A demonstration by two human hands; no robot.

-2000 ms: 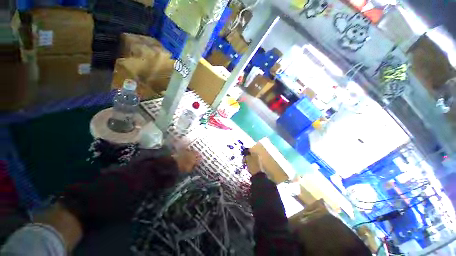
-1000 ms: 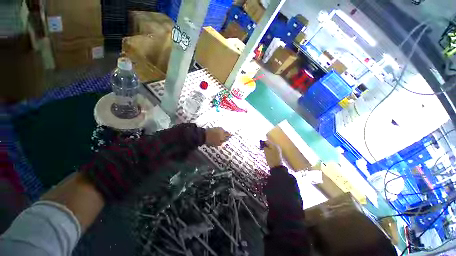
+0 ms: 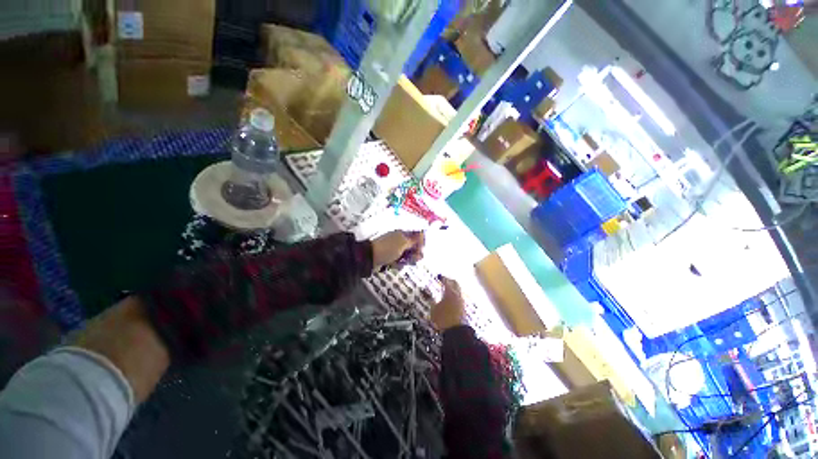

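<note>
My left hand (image 3: 395, 248) is over the perforated tray (image 3: 392, 285), fingers bent around something small and dark that I cannot make out. My right hand (image 3: 448, 307) is above the tray's right part, fingertips close together; whether it holds anything is too blurred to tell. The two hands are a short way apart. A pile of grey-white cable assemblies (image 3: 350, 394) lies in front of me, below both hands. Red-and-black wired parts (image 3: 415, 205) lie on the bright white surface beyond my left hand.
A clear bottle (image 3: 254, 161) stands on a wide white roll (image 3: 208, 195), with a crumpled plastic bag (image 3: 296, 218) beside it. A small red-capped bottle (image 3: 361, 194) is behind the tray. A metal post (image 3: 345, 143) rises nearby. Cartons (image 3: 574, 421) stand on the right.
Since one second ago my right hand has moved left, back over the tray and nearer the pile. My left hand stays over the tray's far side. The camera view has shifted.
</note>
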